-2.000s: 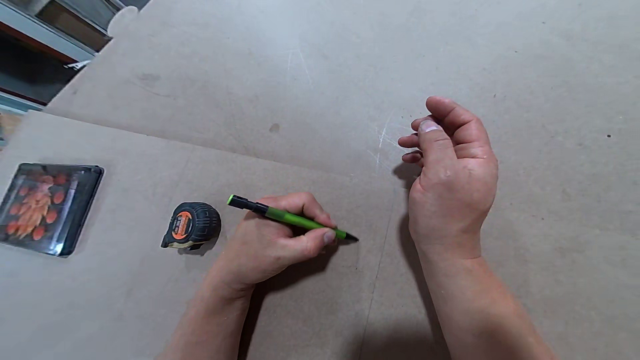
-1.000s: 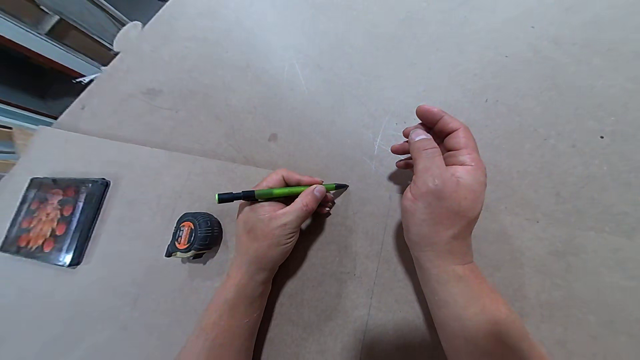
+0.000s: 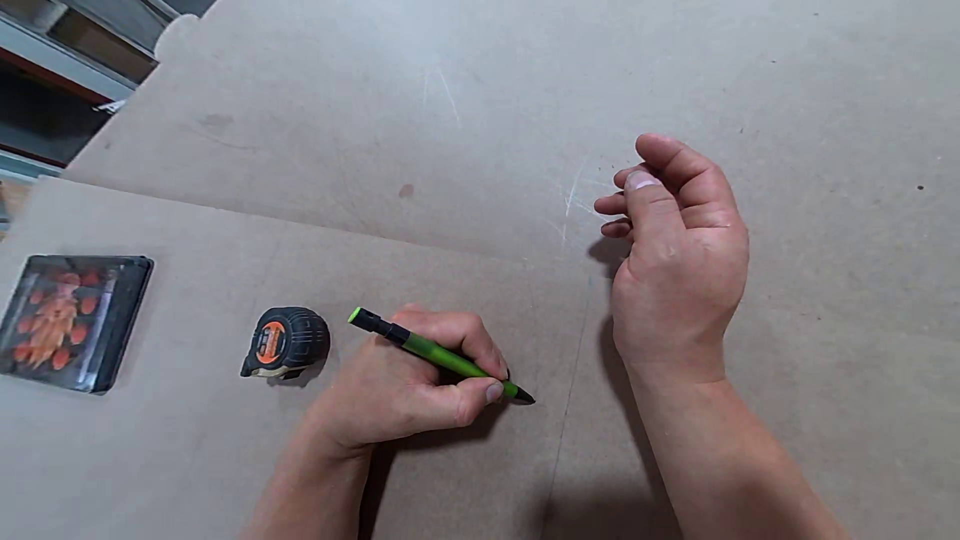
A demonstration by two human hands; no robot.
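Observation:
My left hand (image 3: 427,379) grips a green and black marking pencil (image 3: 446,358), its dark tip pointing right and down, just left of a thin line drawn on the brown board surface (image 3: 465,495). Whether the tip touches the board I cannot tell. To the right of the line, my right hand (image 3: 675,240) rests on its side with fingers loosely curled and nothing in it. A black tape measure with an orange label (image 3: 286,343) sits left of my left hand.
A clear-lidded black case (image 3: 124,330) holding orange and red pieces lies at the far left. A sheet edge (image 3: 300,223) crosses the surface behind my left hand. White scratches mark the board by my right fingers. Shelving (image 3: 90,52) stands beyond the upper left edge.
The pencil was closer to level one second ago; now its tip slants down toward the board. My right hand keeps its loose curl beside the line.

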